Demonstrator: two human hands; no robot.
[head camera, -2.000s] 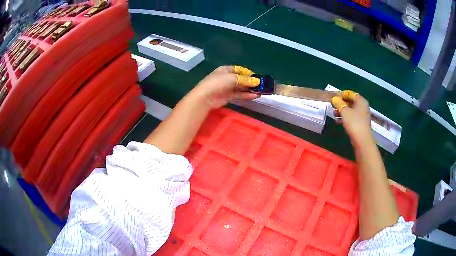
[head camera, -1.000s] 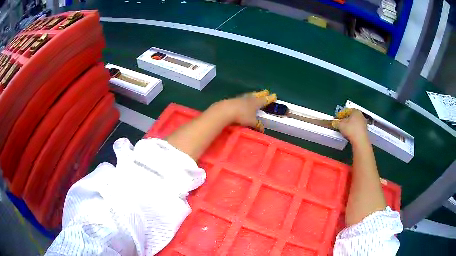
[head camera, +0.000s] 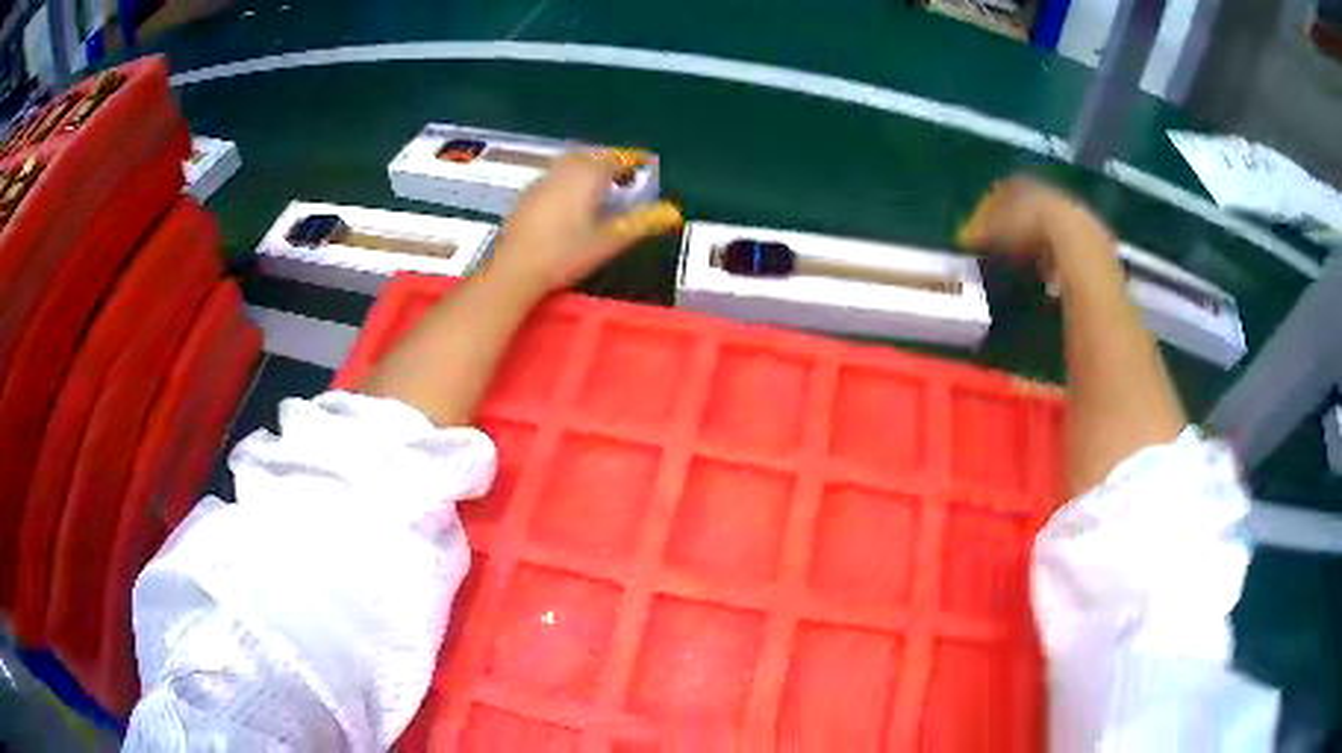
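A smartwatch (head camera: 758, 259) with a gold-bronze strap lies stretched out in a long white box base (head camera: 839, 312) on the green belt, behind the red tray. My left hand (head camera: 567, 221) is to the left of this box, fingers apart and holding nothing, over the right part of a box with a printed watch picture (head camera: 464, 152). My right hand (head camera: 1030, 221) is just right of the watch box, blurred, its fingertips bent; whether it holds anything cannot be told. Both hands wear yellow finger cots.
The red tray (head camera: 736, 518) with square pockets lies under my forearms; the pockets in view are empty. A red tray stack (head camera: 118, 368) stands at left. Another box with a dark watch (head camera: 317, 230) lies at left, and a further box (head camera: 1177, 309) at right.
The watch has gone from between both hands down into the box. My left hand has let go and moved left; my right hand has come off the strap end. The view has shifted.
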